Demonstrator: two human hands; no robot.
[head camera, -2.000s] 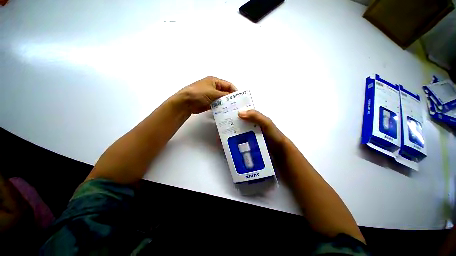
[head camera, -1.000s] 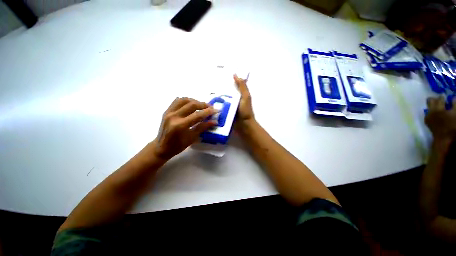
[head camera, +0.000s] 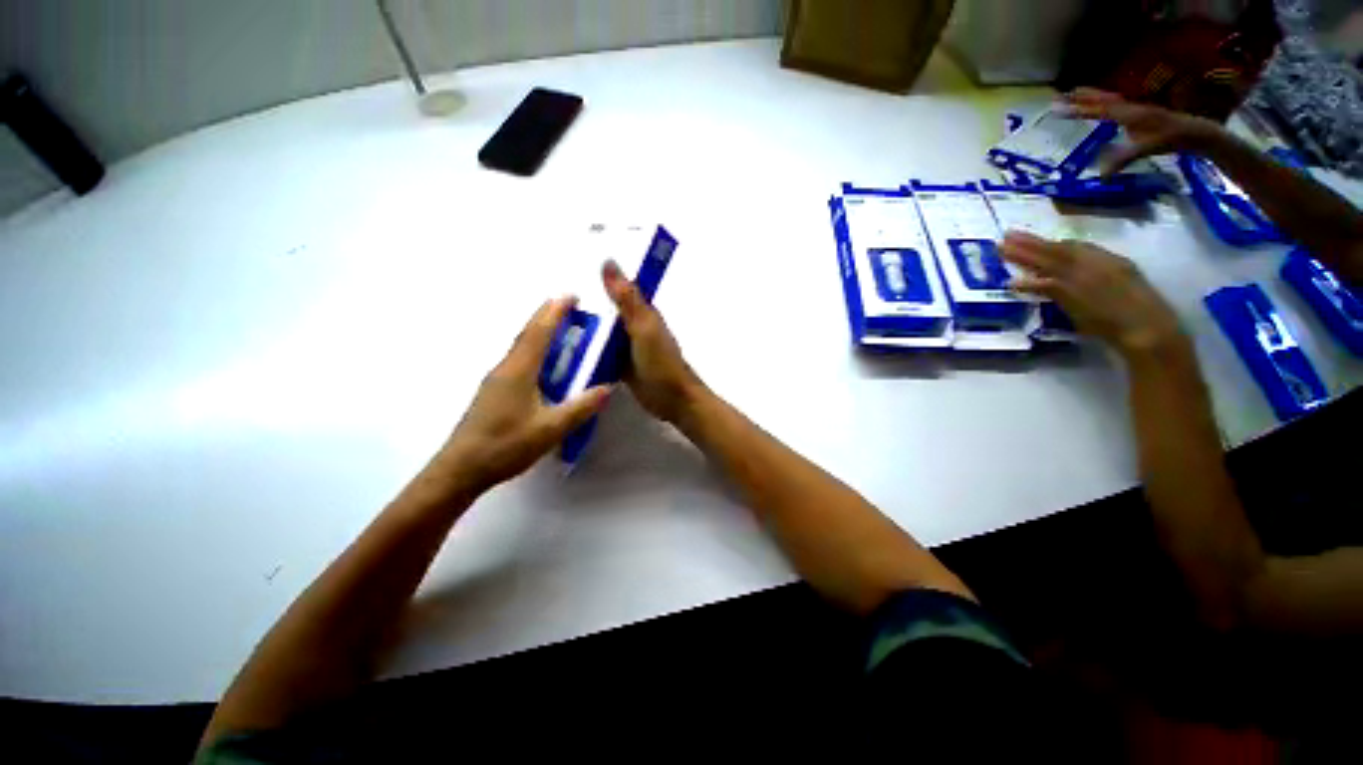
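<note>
A white and blue retail box (head camera: 610, 307) is held tilted between my two hands above the white table, a blue side face turned to the right. A pale device shows in the dark blue area on its front. My left hand (head camera: 516, 407) grips the lower left side of the box, thumb across its lower part. My right hand (head camera: 647, 351) holds the right side, its thumb near the upper part. A white flap end shows at the bottom; my fingers hide part of the box.
Three waiting boxes (head camera: 901, 277) stand side by side at right, another person's hand (head camera: 1099, 292) on the rightmost. Beyond lie blue trays (head camera: 1268, 353) and piled cartons (head camera: 1051, 142). A black phone (head camera: 531, 132), a round stand base (head camera: 441, 103), a black cylinder (head camera: 50, 135) and a brown carton (head camera: 864, 41) are at the back.
The view has swung right. The held box has turned more upright, its blue side now showing. Another person's hands have come in at right, and a third box now stands beside the two.
</note>
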